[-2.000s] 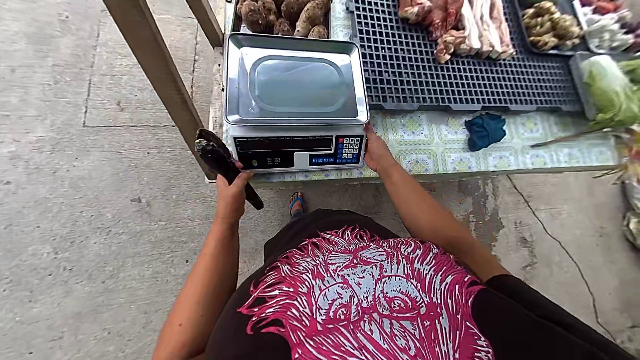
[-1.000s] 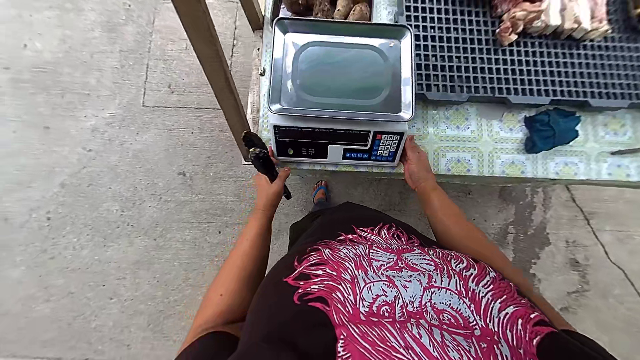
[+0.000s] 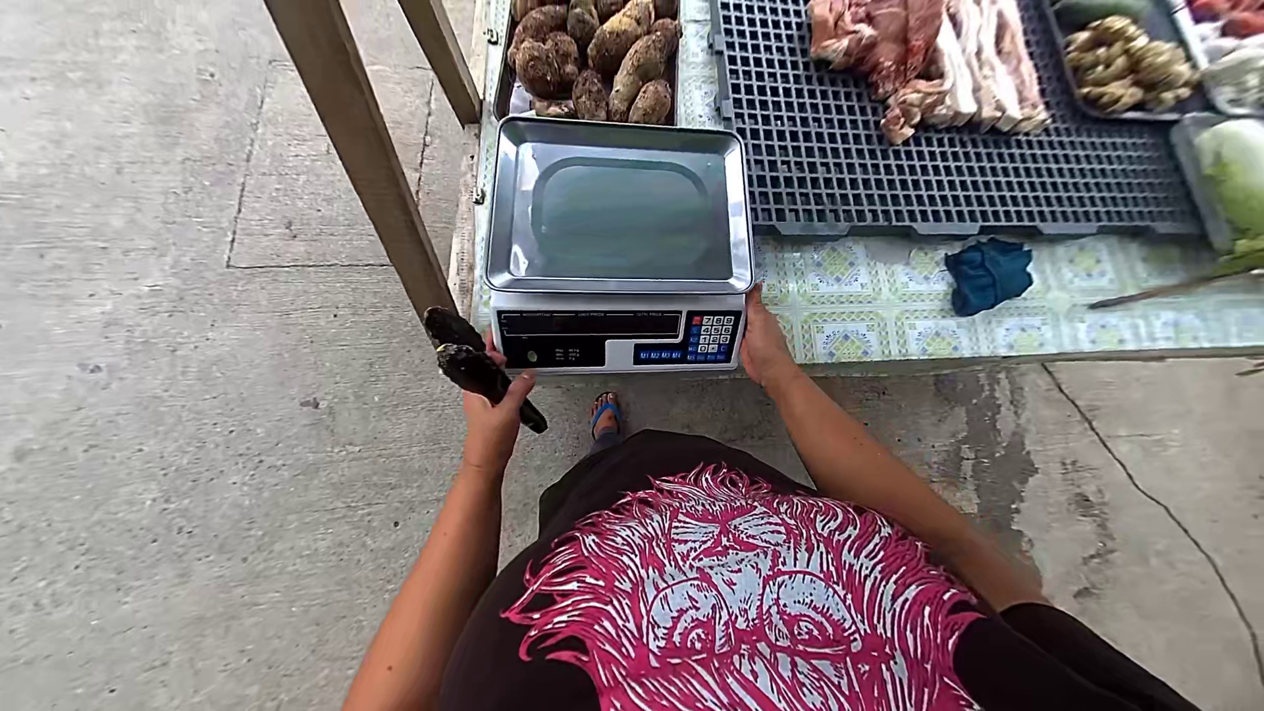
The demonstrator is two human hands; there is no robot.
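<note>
A white electronic price scale [image 3: 620,341] with a bare steel pan [image 3: 622,217] sits at the near left corner of the table. My left hand [image 3: 491,410] is at the scale's left front corner. A dark elongated object [image 3: 484,373], of a kind I cannot tell, lies across that hand and sticks out at both ends. At the scale's right side my right hand [image 3: 765,341] grips the casing, its fingertips partly hidden behind the edge.
Brown root crops [image 3: 617,54] fill a tray behind the scale. Raw meat [image 3: 938,59] lies on a black plastic grate [image 3: 948,183]. Near the front edge are a crumpled blue cloth [image 3: 989,276] and a stalk. Wooden posts [image 3: 370,158] stand at left; ginger [image 3: 1126,64] is at far right.
The view has shifted between frames. Both hands stay at the sides of the scale, and the dark object remains at my left hand.
</note>
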